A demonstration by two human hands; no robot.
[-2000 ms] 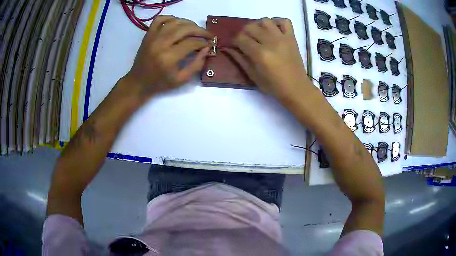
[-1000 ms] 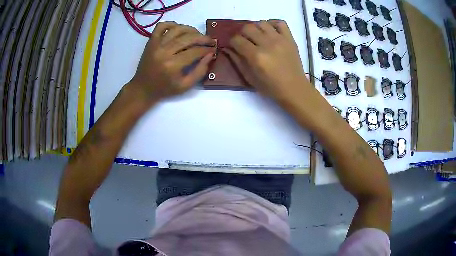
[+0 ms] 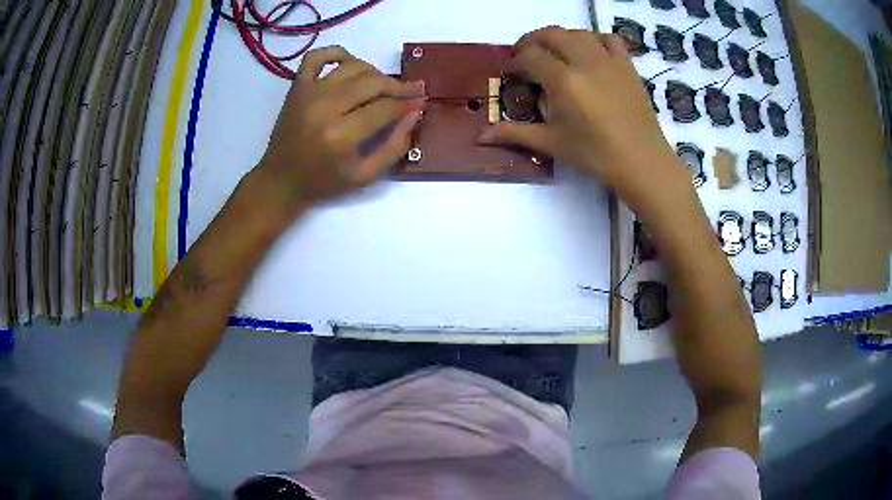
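The reddish-brown test fixture (image 3: 445, 143) lies flat on the bench, with screws at its corners and a small hole. A dark round small speaker (image 3: 519, 100) sits in the tan locating nest (image 3: 494, 100) on its right side. Thin lead wires (image 3: 452, 100) run left from it to the fixture's left edge. My left hand (image 3: 342, 119) pinches at the contact terminals (image 3: 422, 91) there; the fingertips cover the wire ends. My right hand (image 3: 592, 103) curves around the speaker, fingers above and thumb below; whether it grips the speaker is unclear.
The white speaker tray (image 3: 675, 232) with rows of speakers and a tan patch is at right, partly under my right forearm. A brown cardboard sheet (image 3: 843, 156) lies beyond it. Red and black fixture cables (image 3: 256, 44) loop at upper left. Stacked boards (image 3: 68, 166) stand far left.
My right hand has moved right, off the middle of the fixture, and its fingers have spread, showing the speaker, nest and wires. My left hand stays at the fixture's left edge.
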